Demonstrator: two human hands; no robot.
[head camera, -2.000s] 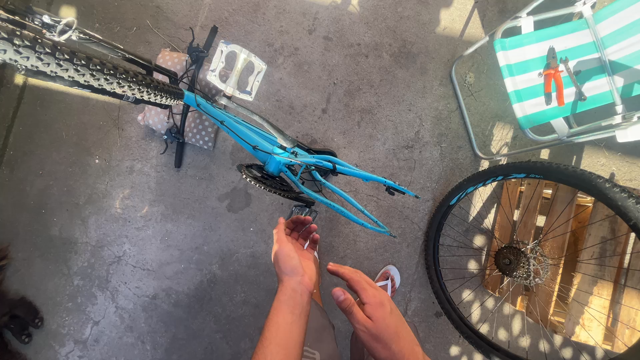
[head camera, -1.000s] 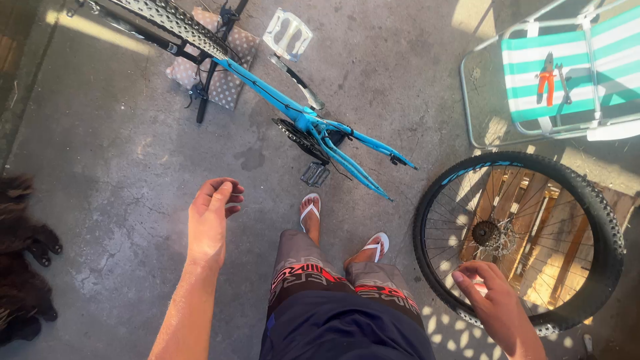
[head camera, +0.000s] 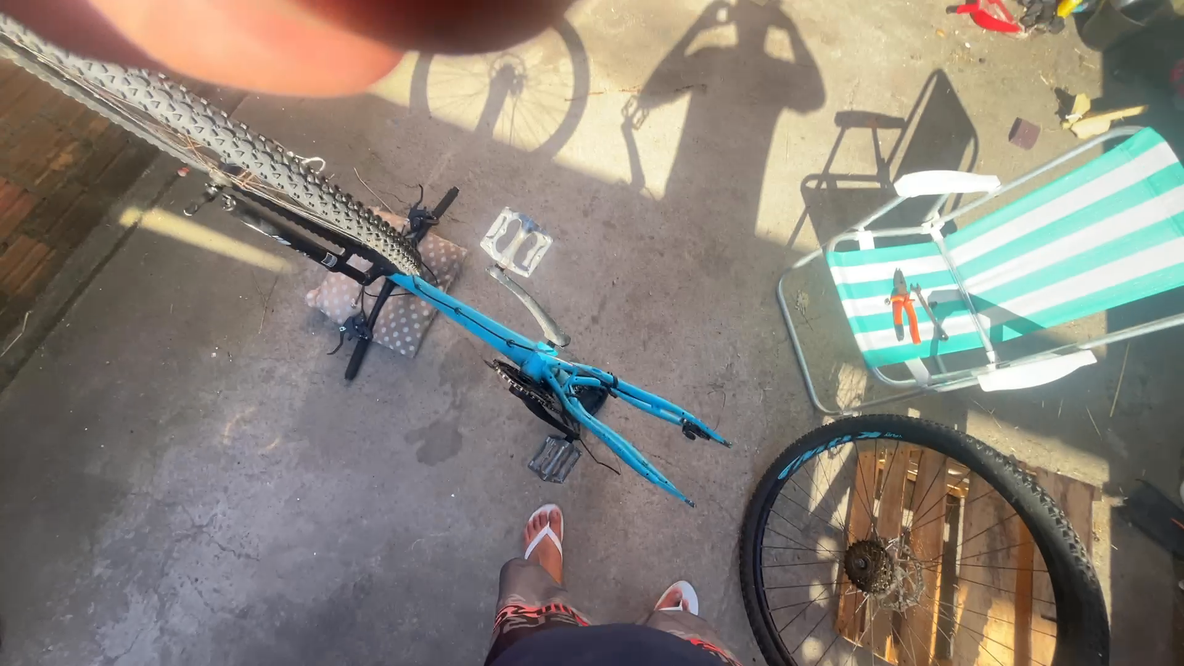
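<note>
Blurred fingers, seemingly of my left hand (head camera: 250, 46), fill the top left close to the camera; whether they hold anything cannot be told. My right hand is out of view. A blue bicycle frame (head camera: 472, 322) stands upside down, its handlebar (head camera: 367, 333) over a polka-dot cushion (head camera: 407, 322). The front wheel's knobby tyre (head camera: 277, 176) points to the upper left. Between the rear stays (head camera: 629, 453) there is no wheel. A wheel with a cassette (head camera: 869, 566) lies over a wooden pallet (head camera: 985, 564) at lower right.
A green-and-white striped folding chair (head camera: 1064, 231) stands at right, with orange-handled pliers (head camera: 905, 310) and a wrench (head camera: 929, 313) on its seat. Pedals (head camera: 516, 242) (head camera: 554, 459) stick out from the cranks. Red and yellow objects (head camera: 994, 14) lie at the top right.
Both hands have left their places low in the view; one is now close to the camera at top left, the other out of sight. The dark furry animal at left is no longer in view.
</note>
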